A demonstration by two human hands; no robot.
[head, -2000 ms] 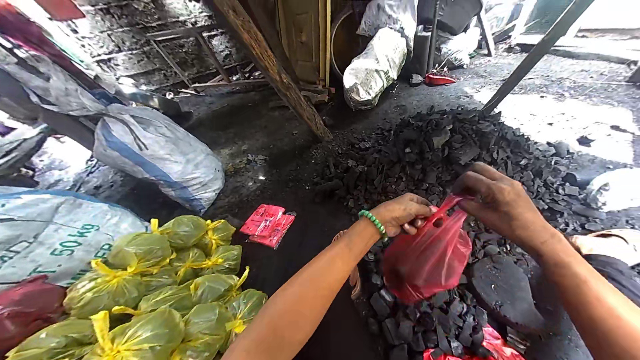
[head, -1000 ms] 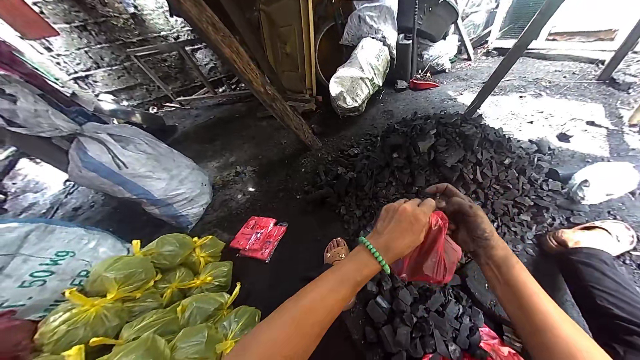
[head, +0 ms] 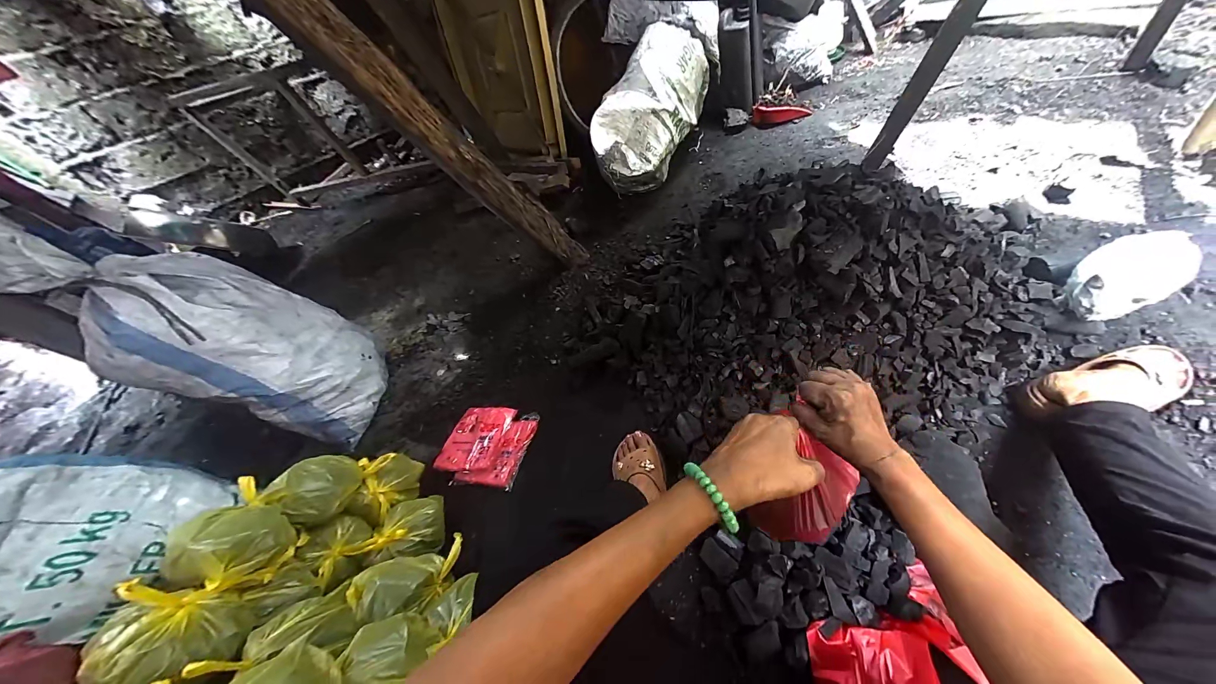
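Note:
Both my hands grip the upper edge of a red plastic bag (head: pixel 812 494), low right of centre in the head view. My left hand (head: pixel 765 461), with a green bead bracelet on its wrist, pinches the left side of the rim. My right hand (head: pixel 841 413), its fingers darkened, holds the other side, close to the left. The bag hangs over a small heap of charcoal pieces (head: pixel 769 589); its contents cannot be made out. Behind it spreads a large charcoal pile (head: pixel 836 256). Another red plastic bag (head: pixel 869 655) lies by the small heap.
Several tied yellow-green plastic bags (head: pixel 313 622) sit at lower left, beside a printed woven sack (head: pixel 57 541). Red plastic packets (head: pixel 484 446) lie on the dark ground. A full white sack (head: pixel 237 332) stands left, and a wooden post (head: pixel 427 123) slants down behind. My sandalled feet flank the charcoal.
The red bag hung wide with its handles visible two seconds ago; now its top is gathered between my hands, which have come closer together. The view has shifted somewhat.

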